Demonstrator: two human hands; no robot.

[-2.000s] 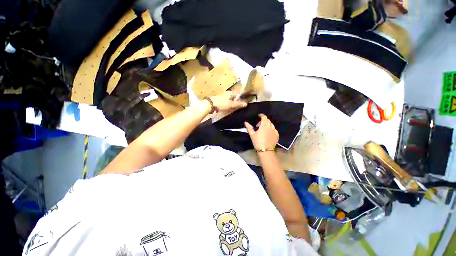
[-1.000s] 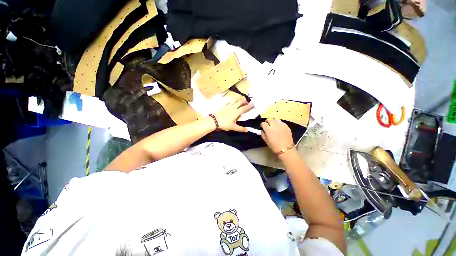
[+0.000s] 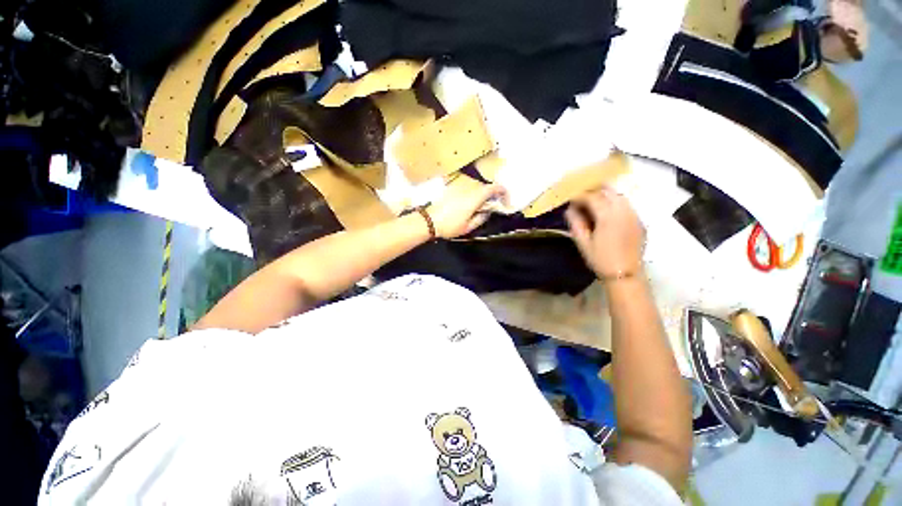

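A black cloth piece (image 3: pixel 514 262) lies on the table close in front of me, its upper edge raised or folded. A tan dotted card strip (image 3: pixel 574 188) stands above that edge, partly behind my right hand. My left hand (image 3: pixel 463 208) is at the left end of the edge, its fingertips together on something pale, too small to name. My right hand (image 3: pixel 605 229) is at the right end, fingers bent at the card strip and cloth edge; the fingertips are blurred, so its hold is unclear.
A plaid bundle (image 3: pixel 259 198) and tan card pieces (image 3: pixel 440 141) lie to the left. A black cloth stack (image 3: pixel 485 49) lies behind. Curved black pieces (image 3: pixel 762 104), a white curved card (image 3: pixel 707 148) and red-orange scissors (image 3: pixel 762 247) lie right, near the steam iron (image 3: pixel 727 361).
My right hand has moved right and up along the cloth edge. The black cloth now reaches lower on the table, and the tan card strip looks narrower and tilted. My left hand has moved slightly.
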